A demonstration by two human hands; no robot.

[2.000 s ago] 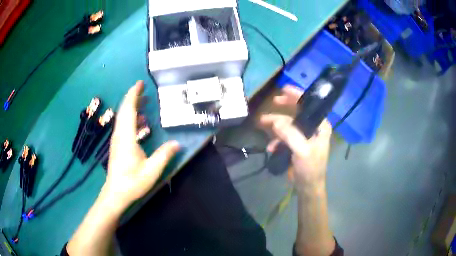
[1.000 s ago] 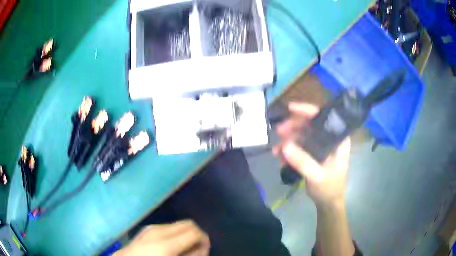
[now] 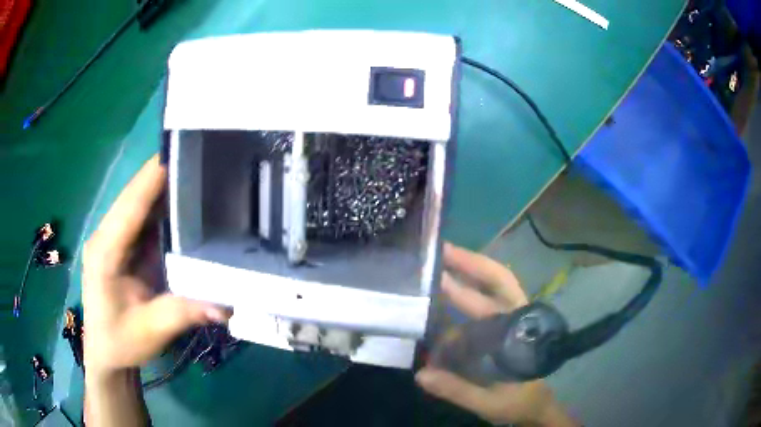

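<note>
The grey-white screw feeder (image 3: 309, 87) fills the middle of the view, its open top showing a heap of tiny silvery screws (image 3: 363, 188) right of a pale upright plate (image 3: 297, 200). A black power switch (image 3: 396, 87) glows red. My left hand (image 3: 125, 292) grips the feeder's left side, thumb at its lower front edge. My right hand (image 3: 492, 392) holds the black electric screwdriver (image 3: 534, 338), cord end towards me, against the feeder's lower right side. The screwdriver's nose and some fingers are hidden.
Cable connectors with copper ends (image 3: 48, 246) lie on the green bench (image 3: 125, 100) at the left, others partly behind my left hand. A blue bin (image 3: 676, 167) stands beyond the bench edge at the right. A black power cord (image 3: 521, 96) runs from the feeder.
The feeder appears larger and lower in view, its switch now showing. My left hand has come up from the bottom edge onto its left side. My right hand has brought the screwdriver to its right side.
</note>
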